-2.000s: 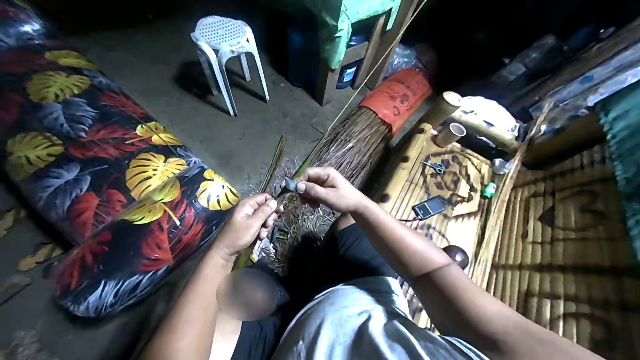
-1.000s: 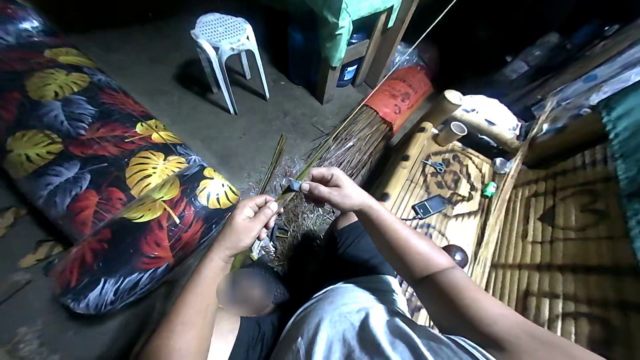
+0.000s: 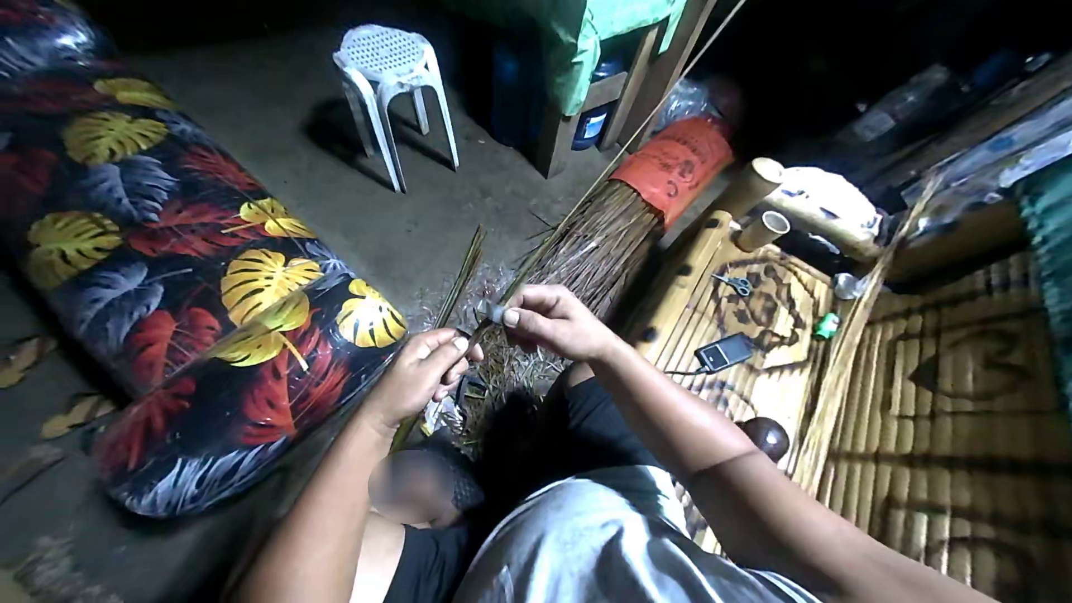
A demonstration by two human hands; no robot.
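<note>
My left hand point(image 3: 423, 373) pinches the lower part of a long thin palm-leaf strip or midrib point(image 3: 578, 205), which runs up and right past the orange sack. Close above it, my right hand point(image 3: 548, 320) grips a small grey blade-like piece point(image 3: 494, 312) against the same strip. The exact kind of this piece is too small to tell. Beneath both hands lie thin shavings point(image 3: 511, 373) in a loose heap. A few green-brown strips point(image 3: 462, 272) stand out just beyond my left hand.
A bundle of thin sticks point(image 3: 599, 247) in an orange sack point(image 3: 678, 163) lies ahead. A bamboo bench point(image 3: 775, 377) at right bears scissors point(image 3: 734, 285) and a phone-like device point(image 3: 724, 353). A leaf-patterned, plastic-covered cushion point(image 3: 193, 285) is at left, a white stool point(image 3: 385, 59) beyond.
Both hands keep nearly the same place. The long strip's far part has shifted to the right between the first frame and the later ones.
</note>
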